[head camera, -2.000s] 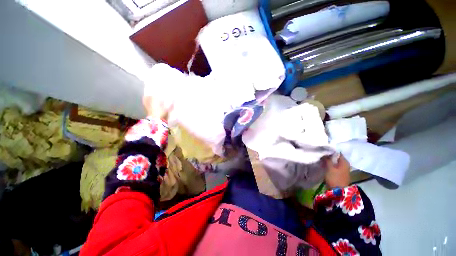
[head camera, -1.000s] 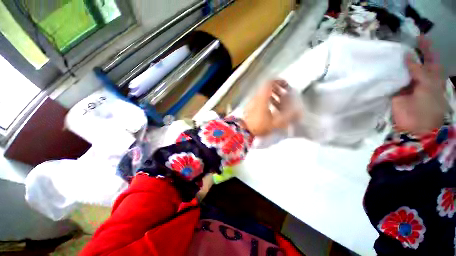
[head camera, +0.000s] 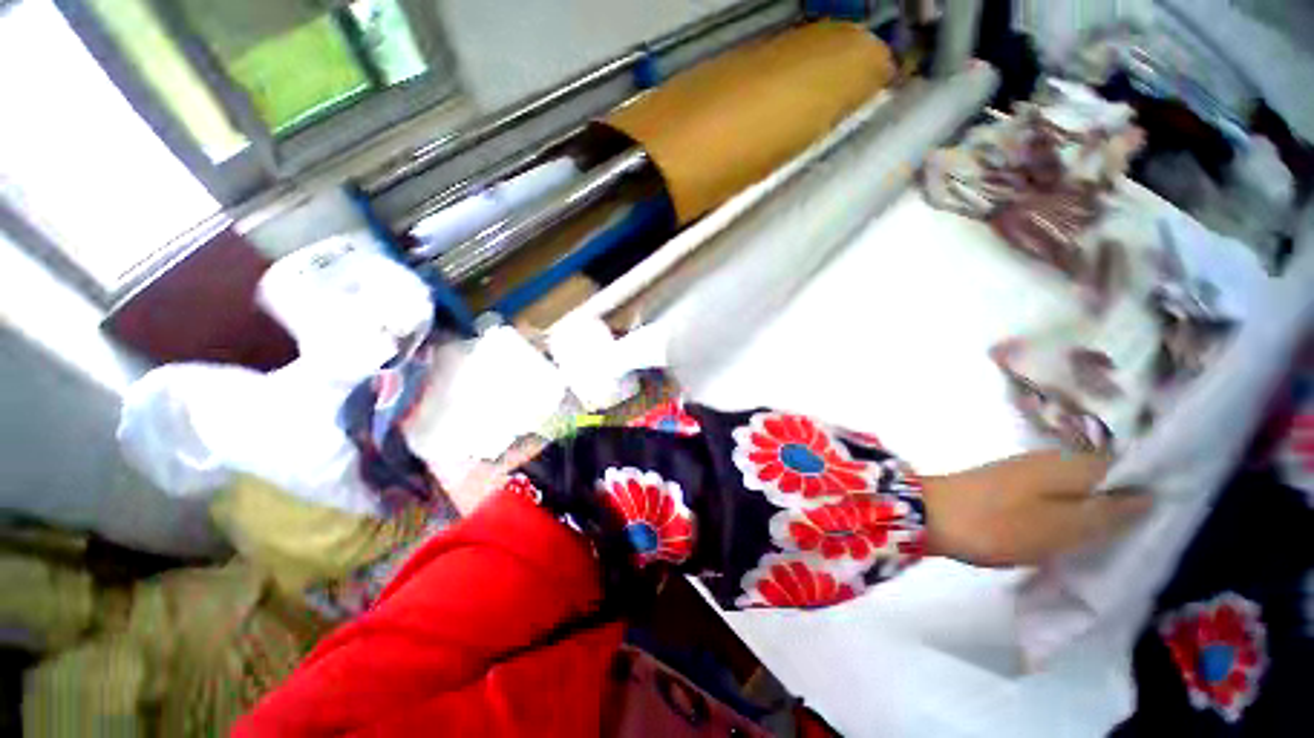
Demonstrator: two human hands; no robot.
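My left hand [head camera: 1030, 508] reaches over the white table [head camera: 865, 339] at the right, blurred; its fingers are at a white cloth [head camera: 1102, 577], and I cannot tell whether they grip it. My right hand is out of the picture; only its dark flowered sleeve [head camera: 1210, 656] shows at the right edge. The white cloth hangs or lies between the left hand and the right sleeve, partly hidden by them. Crumpled greyish-brown and white scraps [head camera: 1059, 173] lie on the far part of the table, with smaller scraps [head camera: 1074, 389] nearer the hand.
A white sack [head camera: 346, 303] and a white bundle [head camera: 216, 425] stand at the left by the window. Behind the table are metal tubes [head camera: 562, 209] on a blue rack, a brown roll [head camera: 778, 108] and a long white roll [head camera: 850, 202]. Yellowish pieces [head camera: 202, 620] lie lower left.
The view has turned from the corner bundle to the table. Both arms have moved right. The white cloth, spread between both hands a second ago, is now low at the right. The right hand has left the picture.
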